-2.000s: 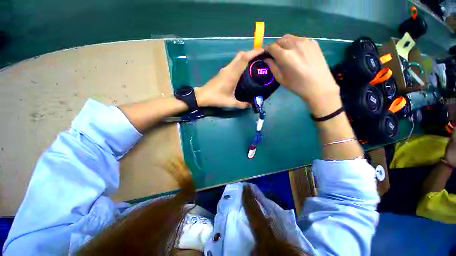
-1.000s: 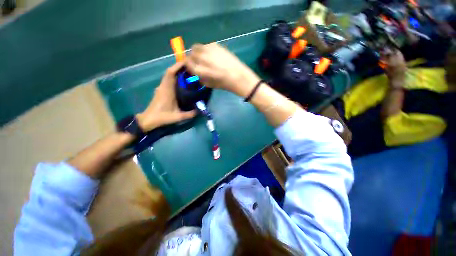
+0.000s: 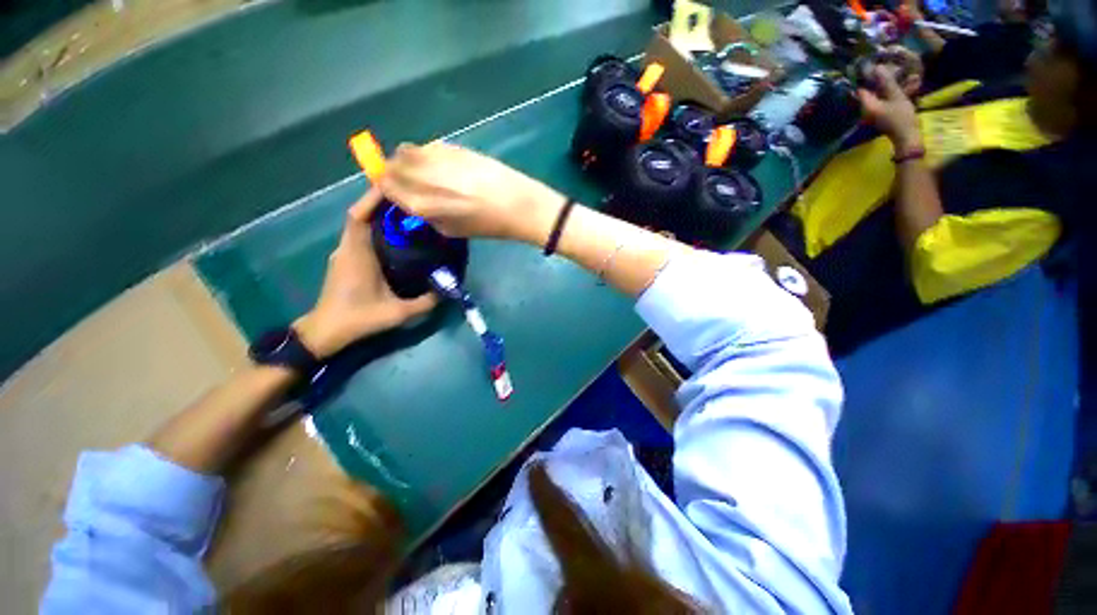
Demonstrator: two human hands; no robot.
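A black rounded speaker [image 3: 419,262] stands on the green bench top, its end ring lit blue. An orange carry strap [image 3: 367,155] sticks up at its upper left. A short blue-and-white strip [image 3: 480,327] with a red-and-white end hangs from the speaker's lower side onto the bench. My left hand [image 3: 357,279] wraps around the speaker's left side. My right hand [image 3: 451,190] lies over the speaker's top, its fingers bent beside the strap; the fingertips are partly hidden, and what they touch cannot be told.
Several black speakers [image 3: 663,165] with orange straps cluster on the bench to the right, by an open carton [image 3: 683,75]. A tan cardboard sheet [image 3: 132,348] lies at left. A person in yellow and black [image 3: 980,246] works at right. Another carton [image 3: 656,382] sits below the bench edge.
The view has swung right, so the speaker and hands appear further left and more of the person shows. The ring light went from pink to blue. Both hands stay on the speaker.
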